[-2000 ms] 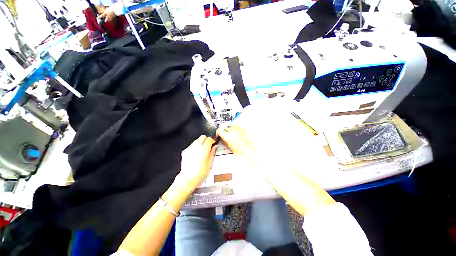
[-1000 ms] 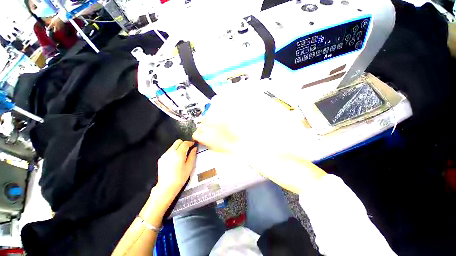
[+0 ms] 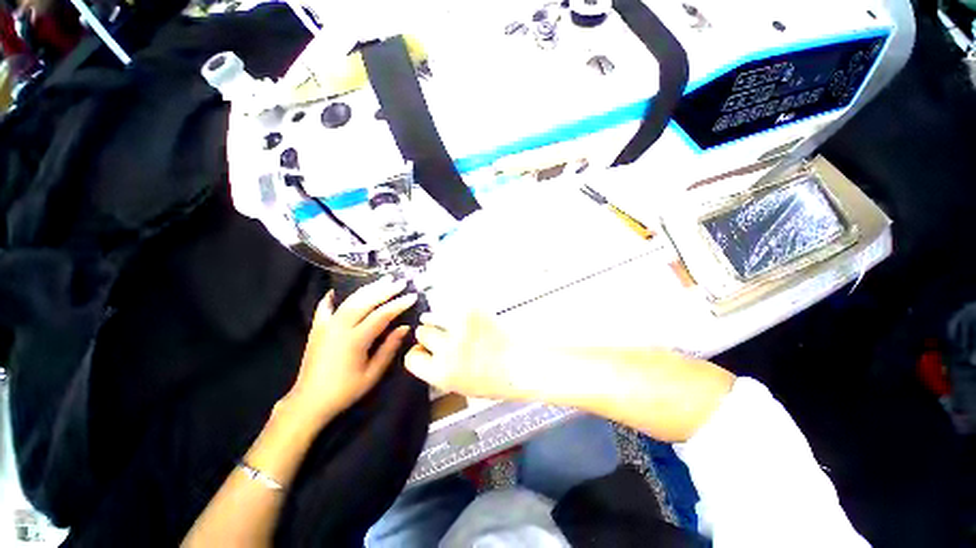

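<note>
Black garment fabric (image 3: 118, 289) lies in a large heap left of the white sewing machine (image 3: 524, 96), and part of it hangs over the table's front edge. My left hand (image 3: 348, 348) lies on the fabric with its fingers spread, fingertips just below the presser foot area (image 3: 412, 273). My right hand (image 3: 460, 353) is beside it on the right, fingers bent and thumb close to the fingertips, at the fabric's edge. Whether its fingers pinch the cloth is hard to tell in the glare. The needle is not clearly visible.
Two black strips (image 3: 412, 118) hang over the machine head. A thin orange-yellow tool (image 3: 621, 212) lies on the bed. A dark shiny rectangle (image 3: 776, 227) sits in a tan tray at the right. A measuring strip (image 3: 498, 430) runs along the front edge, near a brown patch (image 3: 447, 405).
The view has come closer to the machine. My left hand has opened and moved up onto the fabric by the presser foot. More fabric now covers the table's front edge on the left.
</note>
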